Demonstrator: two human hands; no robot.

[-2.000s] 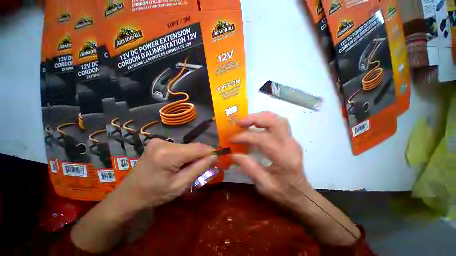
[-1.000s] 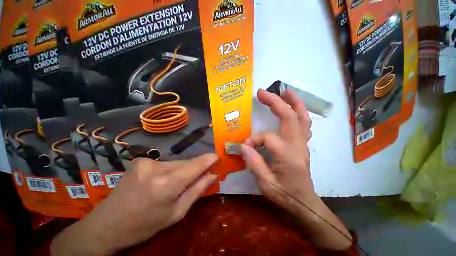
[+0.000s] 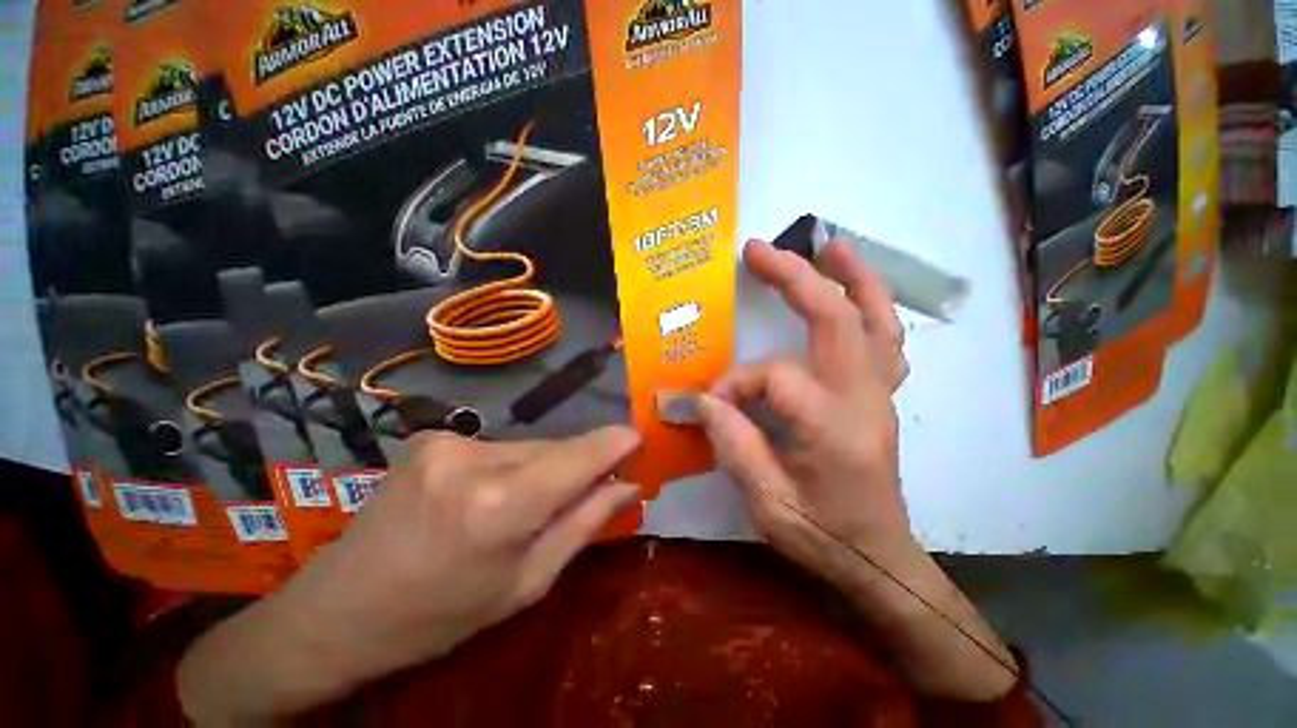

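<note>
The top carton [image 3: 470, 256] lies flat over several overlapping orange and black cartons. Its yellow-orange side panel [image 3: 671, 213] faces right. A small silvery hologram sticker [image 3: 679, 407] is at my right hand's thumb and index fingertips, against the lower side panel. My right hand [image 3: 825, 405] has its other fingers raised and spread. My left hand [image 3: 498, 519] lies over the carton's lower right part, its fingers close together near the panel's lower end. Whether it pinches anything is hidden.
A silver-grey strip [image 3: 896, 273] with a dark end lies on the white table [image 3: 868, 100], partly behind my right fingers. More cartons [image 3: 1109, 228] lie overlapped at right. A crumpled yellow-green plastic bag [image 3: 1237, 484] is at the far right edge.
My hands have moved apart from their meeting near the carton's lower edge. The sticker now shows at my right fingertips on the side panel. The dark piece between the hands no longer shows.
</note>
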